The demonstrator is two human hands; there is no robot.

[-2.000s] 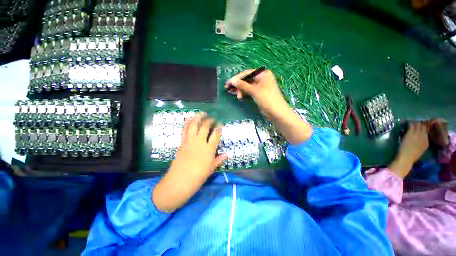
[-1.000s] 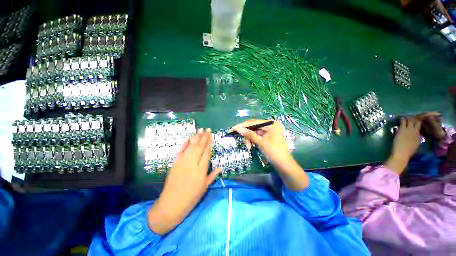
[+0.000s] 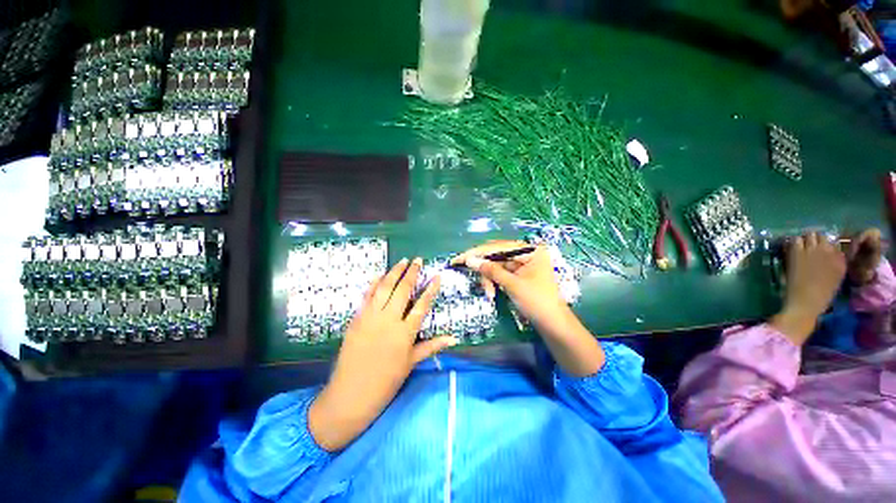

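Observation:
Circuit board panels lie in a row on the green bench before me: one at the left (image 3: pixel 329 287), one in the middle (image 3: pixel 464 312), and one at the right, partly hidden by my right hand. My right hand (image 3: pixel 526 280) grips a thin dark pen-like tool (image 3: pixel 506 255), its tip at the top of the middle panel. My left hand (image 3: pixel 385 319) lies at the left side of the middle panel, fingers spread a little. Whether its fingertips pinch a small part cannot be seen.
A dark pad (image 3: pixel 344 188) lies above the panels. A heap of green wires (image 3: pixel 565 167) and red-handled pliers (image 3: pixel 672 236) lie right. A tray (image 3: pixel 239 206) with stacked panels stands left. A wrapped post (image 3: pixel 449 49) stands behind. A coworker's pink sleeve (image 3: pixel 752 368) and hands are right.
My right hand with the tool has come down from above the panels to the middle panel. My left hand has shifted slightly right, its fingers now more bent. The camera view has shifted.

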